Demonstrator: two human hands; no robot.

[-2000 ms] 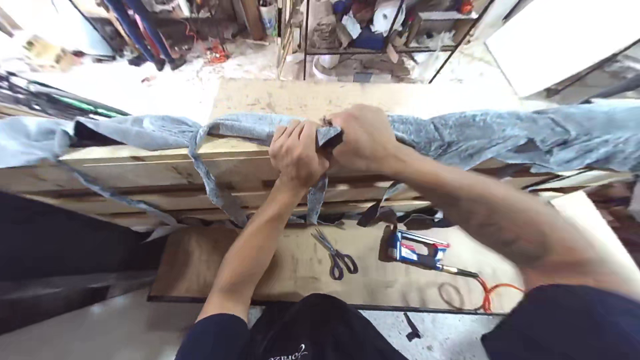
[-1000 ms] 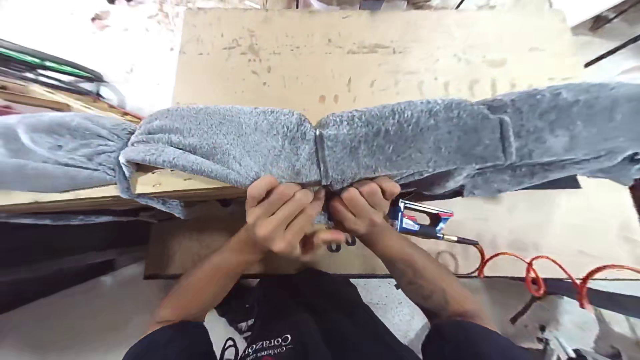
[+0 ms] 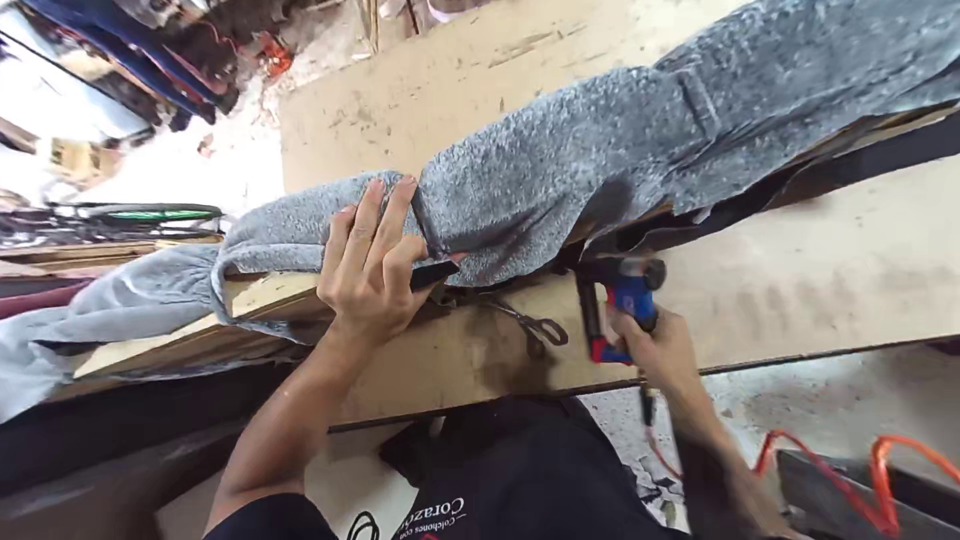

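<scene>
Gray plush fabric (image 3: 525, 172) wraps a long padded part on a wooden frame (image 3: 277, 292). With its fingers spread over the fabric, my left hand (image 3: 375, 262) presses beside a vertical seam and grips a fold of cloth whose dark edge shows by the thumb. My right hand (image 3: 660, 345) is closed around the handle of a blue pneumatic staple gun (image 3: 630, 300), to the right of and below the left hand. Between the hands, scissors (image 3: 536, 324) lie on the wooden board, their blade tips partly under the fabric.
An orange coiled air hose (image 3: 877, 480) runs at the lower right. A wooden tabletop (image 3: 360, 112) extends behind the padded part. At the upper left a person's legs (image 3: 142, 52) show, and below them rods or tubes (image 3: 150, 214) lie near stacked wood.
My right hand has left the fabric and now holds the staple gun, which lay on the board before. The left hand has shifted onto the fabric's top. The view has tilted.
</scene>
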